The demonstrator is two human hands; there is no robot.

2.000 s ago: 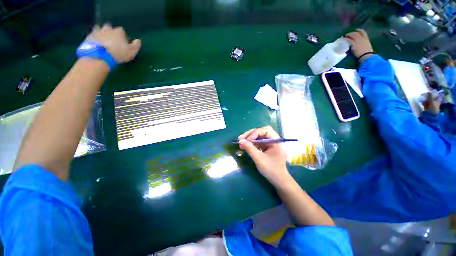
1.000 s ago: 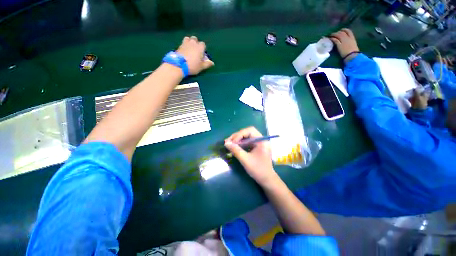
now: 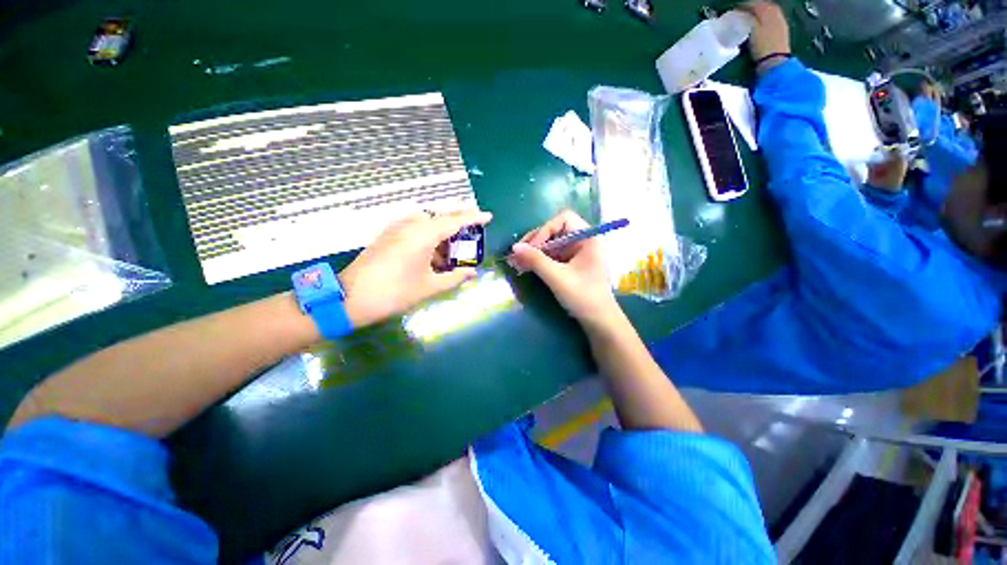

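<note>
My left hand (image 3: 409, 263), with a blue band on the wrist, holds a small dark module (image 3: 466, 246) with a white centre between thumb and fingers. My right hand (image 3: 569, 265) holds dark thin tweezers (image 3: 585, 237) like a pen, their tip pointing left, close to the module; whether they touch cannot be told. A white sheet with dark stripes (image 3: 320, 166) lies behind my left hand, which overlaps its lower right edge. Amber film pieces (image 3: 370, 351) lie flat near the bench edge under glare, partly hidden by my left wrist.
A clear bag with amber pieces (image 3: 635, 188) and a white scrap (image 3: 570, 141) lie right. A phone (image 3: 716, 144) and white bottle (image 3: 705, 53) lie beyond, beside another person's blue sleeve (image 3: 839, 232). A large clear bag (image 3: 66, 232) is far left; another module (image 3: 110, 41) lies upper left.
My left hand reached to a module at the back of the bench and has come back with it to the tweezers in my right hand. The view has shifted, so the bench items sit higher.
</note>
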